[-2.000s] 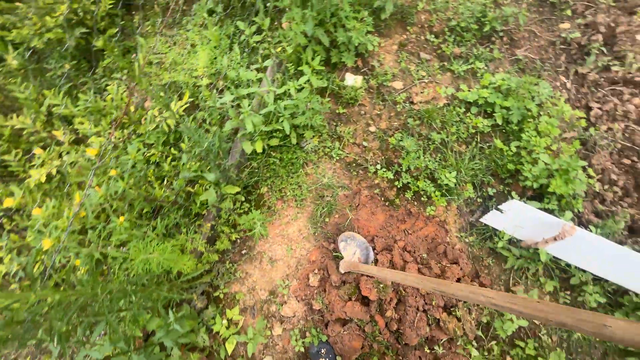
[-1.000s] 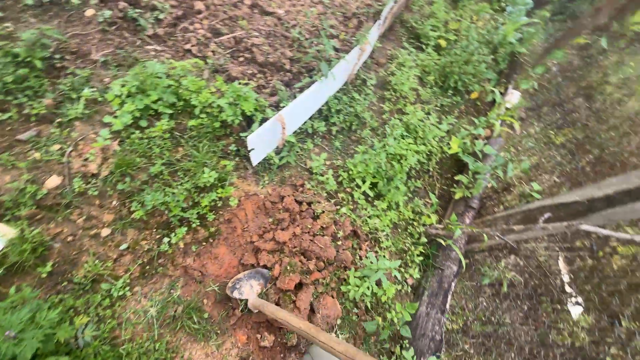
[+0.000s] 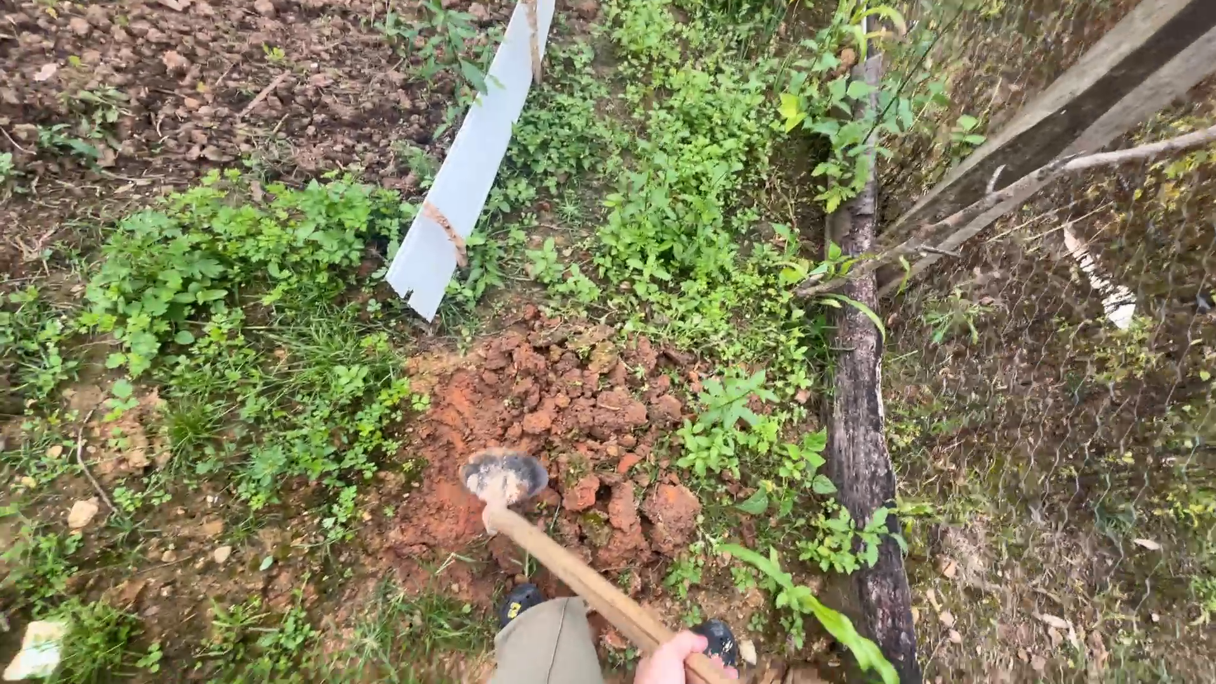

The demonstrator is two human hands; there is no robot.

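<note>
My left hand (image 3: 676,660) is at the bottom edge, closed around the wooden handle (image 3: 589,584) of a digging tool. Its rounded metal head (image 3: 505,477), smeared with soil, rests at the left part of a patch of loose reddish clods (image 3: 608,418). From the head the handle slants down to the right, past my trousered knee (image 3: 551,646). Dark shoes show on both sides of the handle, one (image 3: 521,600) by the knee and one (image 3: 719,638) beside my hand. My right hand is out of view.
A pale flat strip (image 3: 465,171) lies beyond the clods, its near end close to them. A weathered log (image 3: 863,427) runs along the right, with wire mesh (image 3: 1064,408) and slanting wooden boards (image 3: 1054,114) beyond. Low weeds (image 3: 285,247) grow on the left.
The view has swung far round, from dense weeds to the log and mesh. My left hand, hidden in both earlier frames, now shows on the handle. The tool's head stays on the reddish soil.
</note>
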